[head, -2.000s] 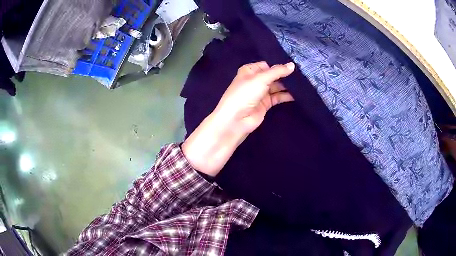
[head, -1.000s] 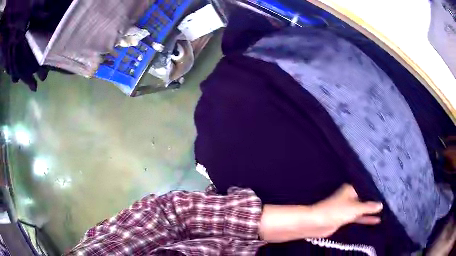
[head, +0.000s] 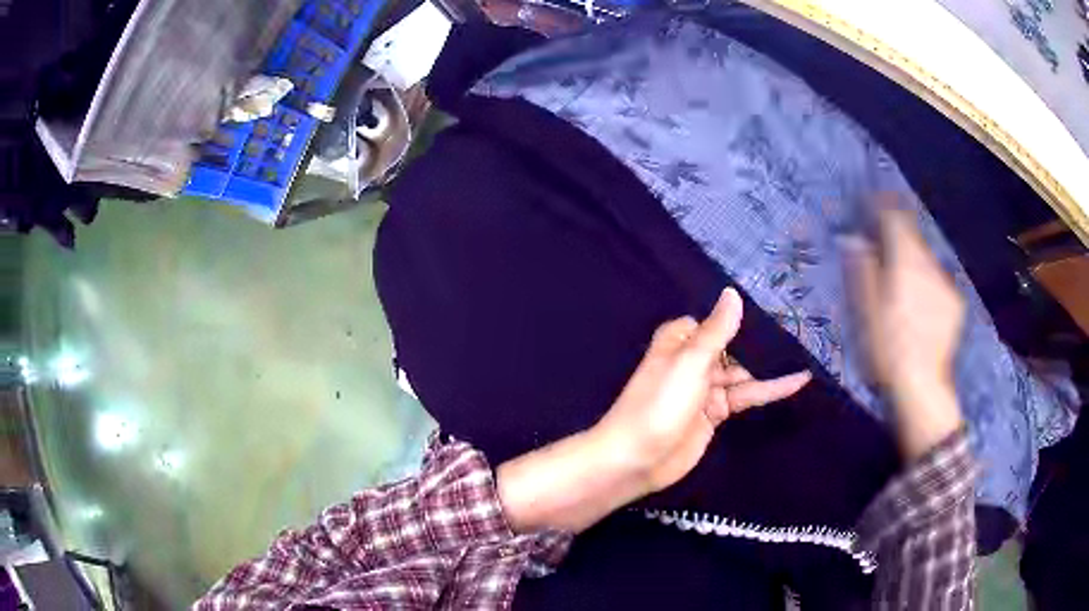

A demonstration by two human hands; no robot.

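Note:
A very dark cloth (head: 514,287) lies draped in front of me. A blue-grey lining with a leaf pattern (head: 717,155) lies along its right side. My left hand (head: 675,400) rests on the dark cloth near the lining's edge, its thumb and fingers apart. My right hand (head: 908,310) is over the lining, its fingers motion-blurred; I cannot tell whether it holds anything. No needle or thread can be made out. A row of white, tooth-like stitches (head: 764,529) runs across the dark cloth below my left hand.
A blue basket (head: 245,167) with grey cloth (head: 167,96) over it stands upper left. A white paper (head: 406,45) and a round grey-white object (head: 376,119) are beside it. A pale table edge with a yellowish strip (head: 943,102) curves across the upper right. Green floor shows at left.
My left hand moved from the upper part of the dark cloth down to its lower right, then back up and left. My right hand has come in over the lining.

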